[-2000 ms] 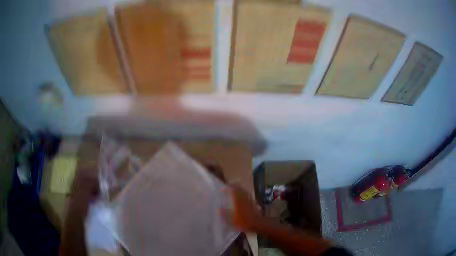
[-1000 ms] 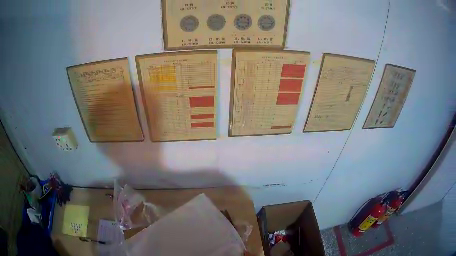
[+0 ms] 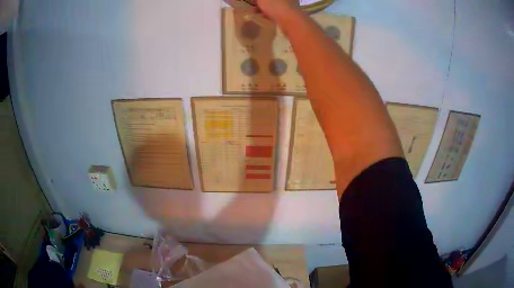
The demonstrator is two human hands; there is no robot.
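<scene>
My right arm reaches up across the wall from the lower right, in a dark sleeve. My bare right hand is at the top edge, partly cut off, and overlaps the lower part of a round thing with a gold rim, which looks like the wall clock. Only the bottom of that clock shows. The picture does not show whether my fingers grip it. My left hand is not in view.
Framed notices hang on the white wall, with a socket at left. The desk below bears a clear plastic bag, a pale flat package and yellow paper. A cardboard box and red extinguishers are partly hidden.
The view has tilted up from the desk to the wall. My right hand, at the flat package two seconds ago, is now up at the gold-rimmed clock. The package lies on the desk.
</scene>
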